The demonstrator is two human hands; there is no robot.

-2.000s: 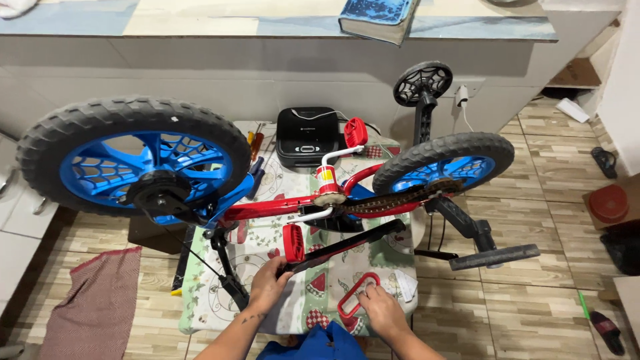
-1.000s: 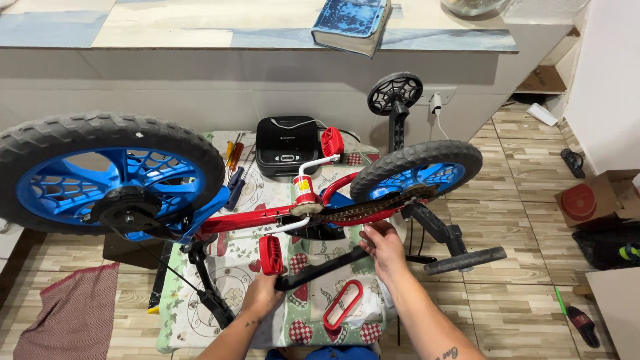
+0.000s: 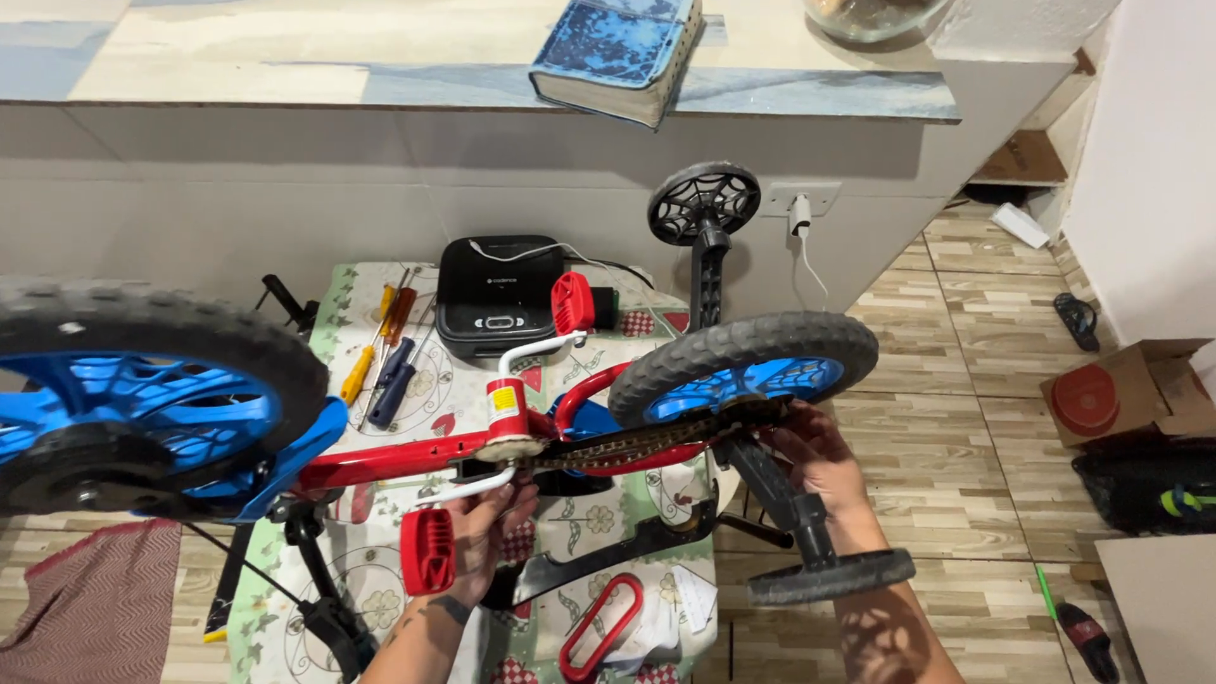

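Observation:
An upside-down child's bicycle with a red frame (image 3: 389, 461) rests over a table with a patterned cloth. My left hand (image 3: 489, 527) is at the crank, beside the lower red pedal (image 3: 427, 551); its grip is partly hidden. My right hand (image 3: 817, 456) is at the rear hub, behind the training wheel arm (image 3: 774, 484), fingers near the chain's end; whether it grips anything is unclear. The bicycle chain (image 3: 617, 445) is exposed. A black plastic chain guard (image 3: 608, 556) lies on the cloth below the frame, near a red oval plastic piece (image 3: 601, 627).
Screwdrivers (image 3: 389, 380) lie beside a black appliance (image 3: 502, 290) on the table. The front wheel (image 3: 152, 408) juts out at left, a training wheel (image 3: 831, 577) at lower right. A thick blue book (image 3: 617, 52) sits on the counter. A cardboard box (image 3: 1140, 389) stands on the floor.
The black chain guard, touched by my left hand a second ago, now lies on the cloth out of my hands. My left hand has moved to the crank, my right hand to the rear hub.

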